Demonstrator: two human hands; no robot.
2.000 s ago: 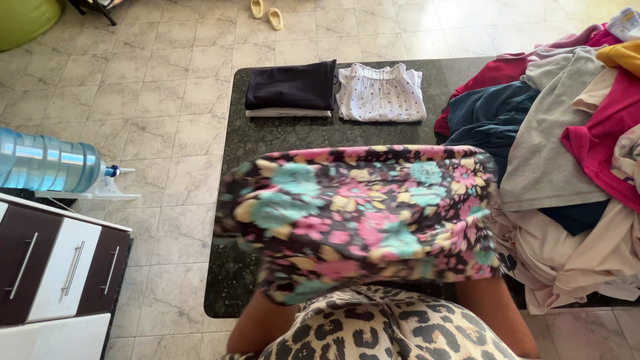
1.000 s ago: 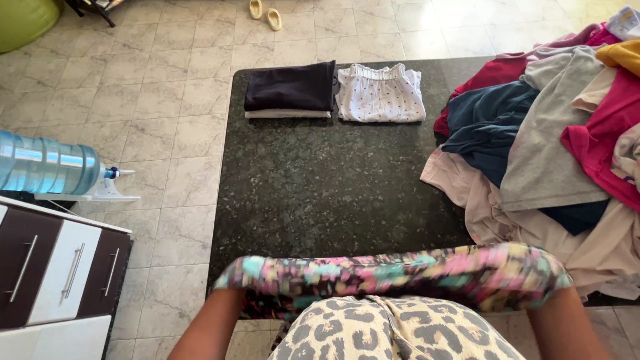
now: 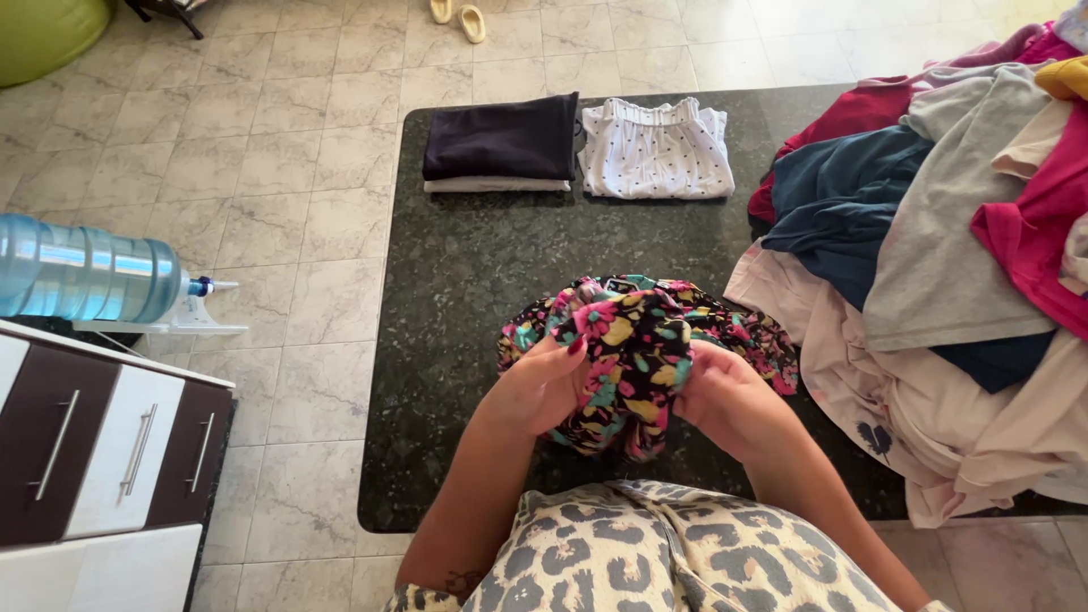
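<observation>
A black floral-print garment (image 3: 633, 365) is bunched up above the near part of the dark stone tabletop (image 3: 459, 255). My left hand (image 3: 544, 382) grips its left side, with the thumb on top of the cloth. On the other side my right hand (image 3: 722, 395) pinches the fabric between thumb and fingers. Part of the garment spreads out behind both hands, toward the right. Along the far edge lie a folded dark garment (image 3: 501, 140) on top of a folded white one (image 3: 497, 184), and beside them folded white dotted bottoms (image 3: 654, 153) with a gathered waistband.
A large heap of mixed clothes (image 3: 960, 212) covers the right side of the table, close to my right hand. To the left, a blue water jug (image 3: 93, 268) lies sideways on a stand above drawers (image 3: 127, 450). Pale shoes (image 3: 472, 24) are on the tiled floor.
The floral garment was spread wide between my hands and is now bunched. My hands have come closer together, over the table.
</observation>
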